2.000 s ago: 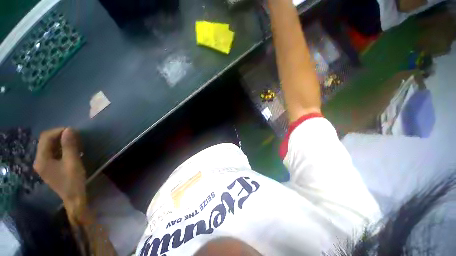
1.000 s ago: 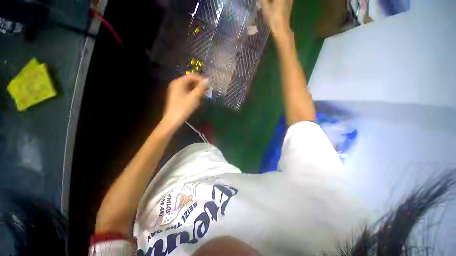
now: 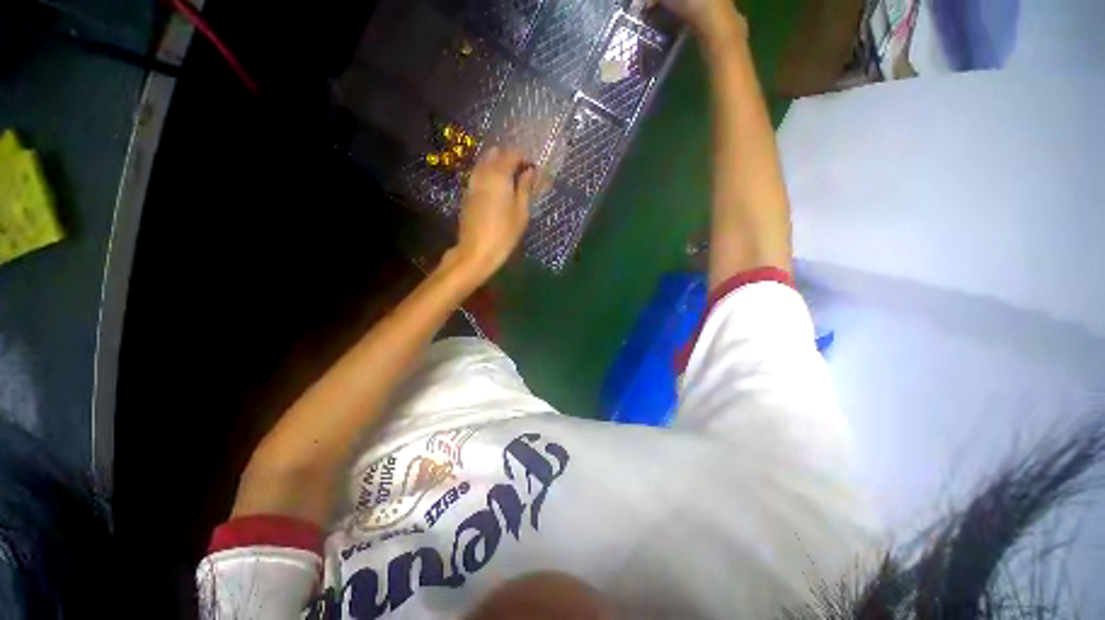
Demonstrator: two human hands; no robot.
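A black mesh-patterned parts tray (image 3: pixel 584 155) with compartments lies at an angle at the top middle. Several small gold-yellow components (image 3: pixel 451 148) lie in its left part. My left hand (image 3: pixel 494 208) is over the tray's near part, just right of these components. Its fingers are bent and blurred, with a small dark spot at the fingertips; whether it holds anything is unclear. My right hand (image 3: pixel 709 17) is at the tray's far right corner, partly cut off by the top edge, and its grip cannot be made out.
The bench (image 3: pixel 73 230) is at the left, with a yellow pad (image 3: pixel 22 200) on it. A red cable (image 3: pixel 218 46) crosses the dark gap beside the bench. A pale label (image 3: pixel 620 55) lies in the tray. A blue bin (image 3: pixel 660 351) stands on the green floor (image 3: pixel 570 327). A white surface is at the right.
The view has shifted, and the bench shows less at the left. My left hand has left the bench and come over the tray. My right hand now meets the tray's far right corner.
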